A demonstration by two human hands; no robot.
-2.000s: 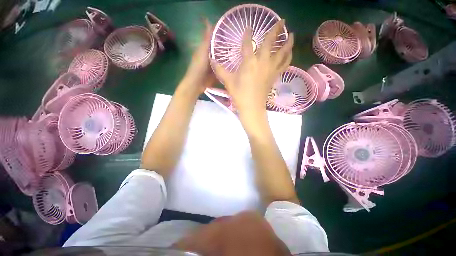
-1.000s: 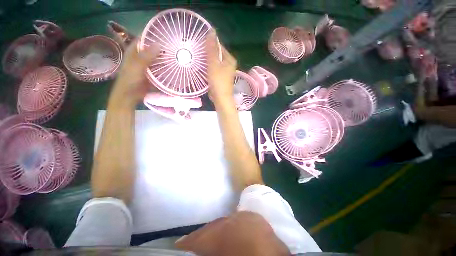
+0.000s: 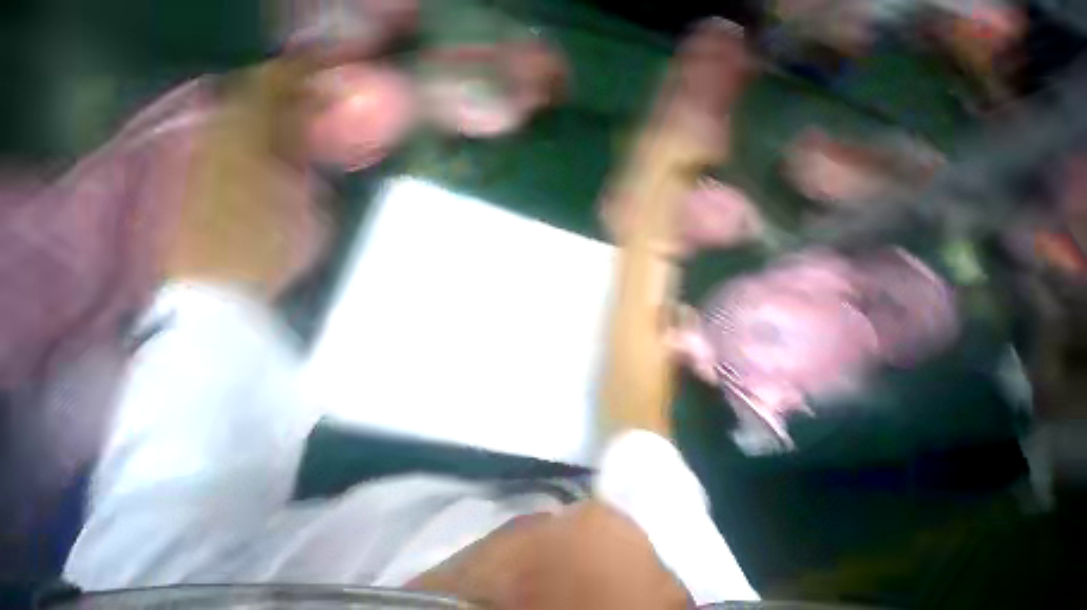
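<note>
The frame is heavily blurred. My left hand (image 3: 265,105) is at the upper left, beside and over blurred pink fan parts (image 3: 360,114). My left fingers cannot be made out. My right hand (image 3: 703,95) reaches up past the far right corner of the white sheet (image 3: 477,322), near a small pink fan part (image 3: 715,212). Whether either hand holds anything cannot be told. The bare sheet lies tilted between my forearms.
Overlapping pink clip fans (image 3: 793,328) lie right of the sheet. A large blurred pink group (image 3: 72,274) fills the left side. More pink fans (image 3: 483,95) lie beyond the sheet. A grey bar (image 3: 977,173) crosses the upper right.
The ribbed fan with its clip, earlier held up between both hands, no longer shows clearly. My hands have moved far apart, left and right. The whole view has turned and blurred.
</note>
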